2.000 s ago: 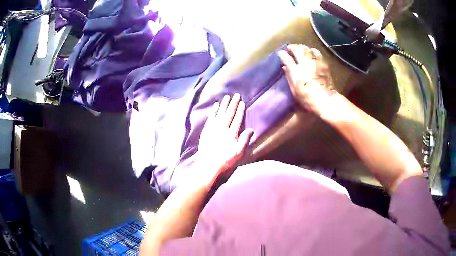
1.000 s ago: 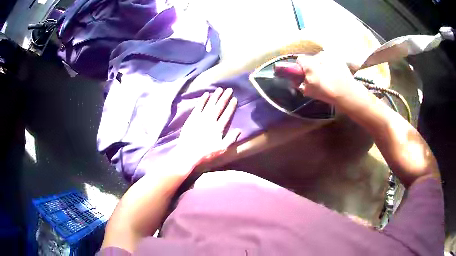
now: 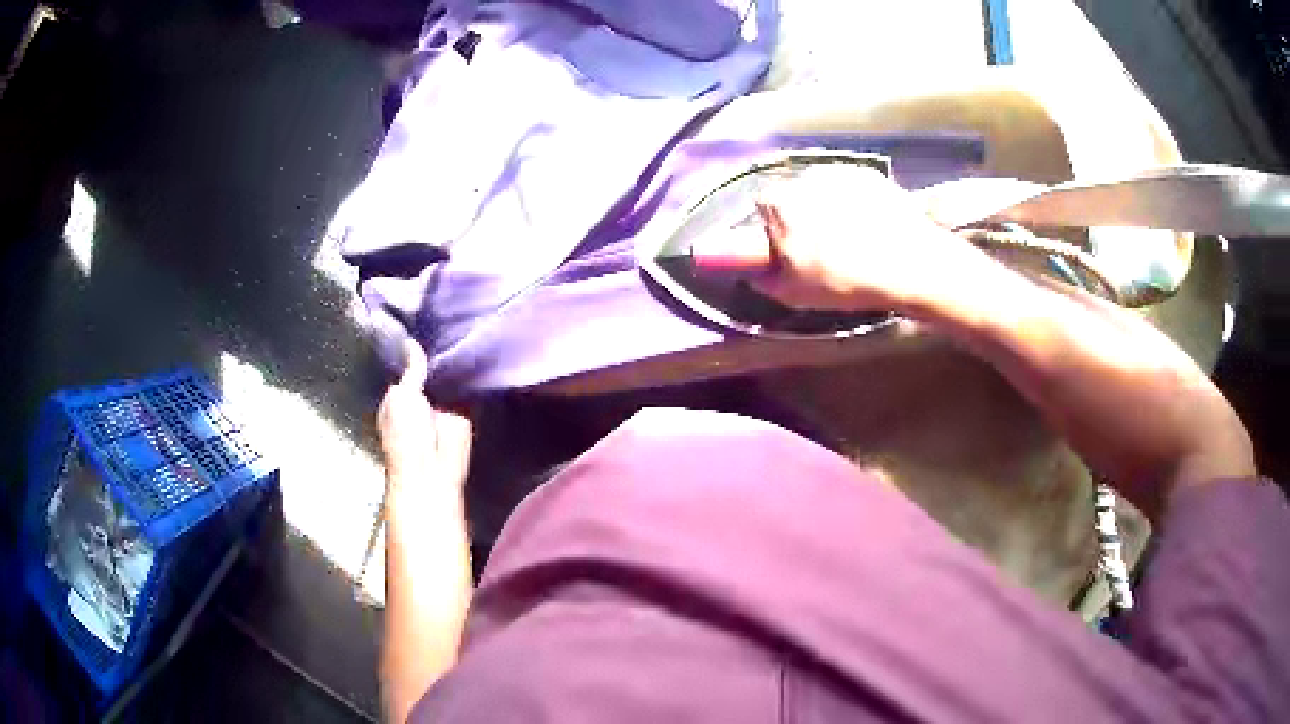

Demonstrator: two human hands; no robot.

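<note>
The purple garment (image 3: 566,318) lies along the tan pressing board, very bright where the sun hits it. My right hand (image 3: 828,241) is closed around the dark red handle of the steam iron (image 3: 707,290). The iron sits on the narrow purple part of the garment, its pointed tip towards the left. My left hand (image 3: 422,424) is at the garment's lower left edge, by the board's near side, and pinches the cloth there; its fingertips are partly hidden by the folds.
The tan pressing board (image 3: 934,410) has a rounded right end. A pale strap (image 3: 1203,198) and a ribbed hose (image 3: 1054,255) run right from the iron. A blue plastic crate (image 3: 170,439) with pale contents stands on the dark floor at left. A blue strip (image 3: 999,31) lies at the back.
My right hand went from the cloth to the iron and moved it left along the garment. My left hand left its flat place on the cloth and took the lower left edge. The view shifted.
</note>
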